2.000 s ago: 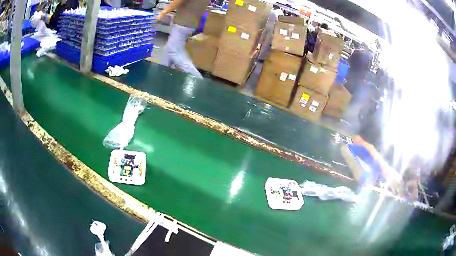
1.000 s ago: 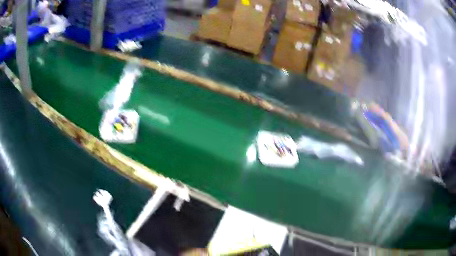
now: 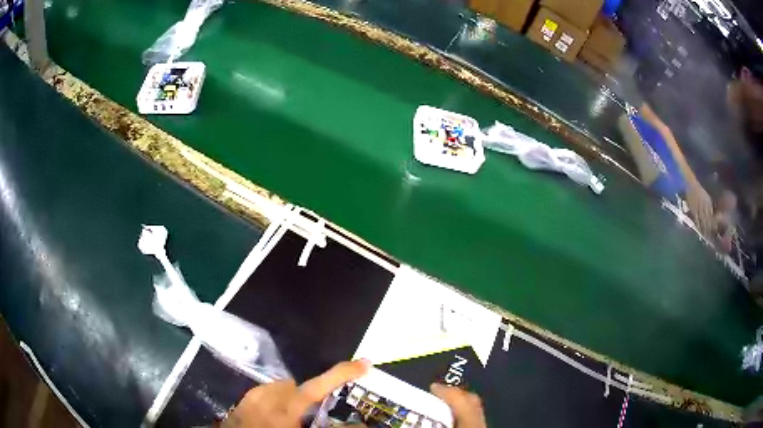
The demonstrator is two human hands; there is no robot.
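Observation:
A white open housing (image 3: 393, 403) with a circuit board and coloured parts inside is at the bottom edge, partly cut off. My left hand (image 3: 289, 401) grips its left side, with a finger at its top corner. My right hand (image 3: 462, 407) is at its right side, mostly cut off by the bottom edge. A bagged white cord (image 3: 219, 330) trails to the upper left from my left hand across the mat edge, ending in a white plug (image 3: 153, 240) on the dark green bench. The black mat (image 3: 309, 301) with a white arrow shape lies under the hands.
On the green belt (image 3: 309, 138) lie two more open housings, one at upper left (image 3: 171, 87) and one near the centre (image 3: 449, 139), each with a bagged cord. A person's arm (image 3: 669, 159) is across the belt beside a blue bin. Cartons (image 3: 560, 29) stand behind.
The view has tilted down, so the belt and its housings sit higher in the picture. My hands and the housing between them have come into view at the bottom.

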